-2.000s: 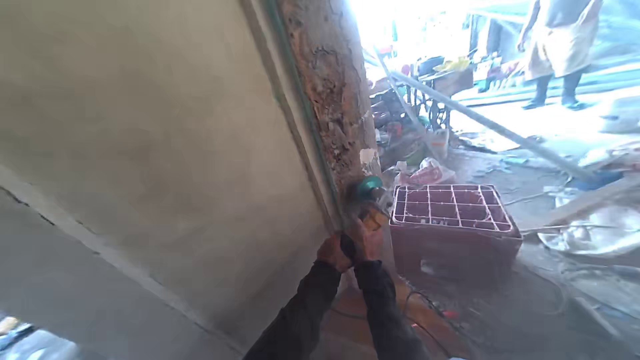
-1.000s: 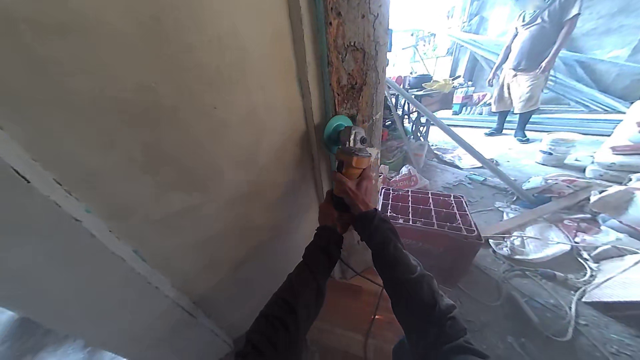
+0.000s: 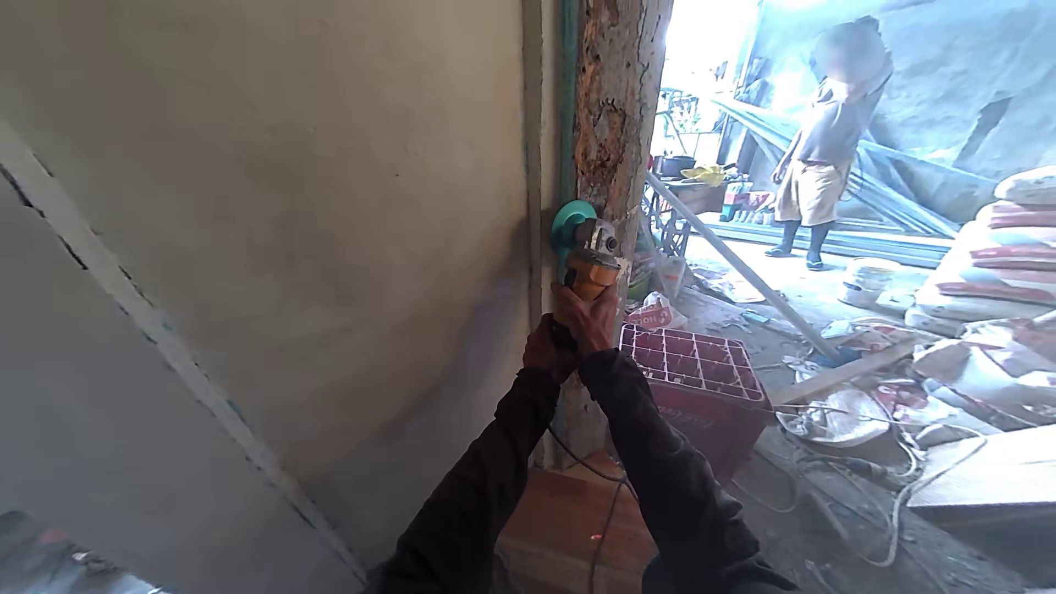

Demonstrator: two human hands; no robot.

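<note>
An angle grinder (image 3: 592,262) with a yellow-orange body and a round teal disc (image 3: 572,227) is held upright in both my hands. My right hand (image 3: 592,318) wraps the body just below the gear head. Lower down, my left hand (image 3: 548,348) grips the rear of the grinder, partly hidden by shadow. The disc is at the teal-painted edge of a worn wooden door post (image 3: 606,132), whose face is rough and pitted; whether the disc touches it I cannot tell. A dark power cord (image 3: 577,458) hangs from the tool.
Left of the post is a plain wall (image 3: 330,206). A dark red plastic crate (image 3: 701,412) stands at the post's right foot, by a reddish-brown wooden surface (image 3: 569,511). Beyond are a slanting pole (image 3: 742,268), stacked sacks (image 3: 990,256), loose cables and a standing person (image 3: 825,140).
Since two seconds ago my hands and the grinder are higher along the post relative to the crate. The person in the background now has an arm raised near the head.
</note>
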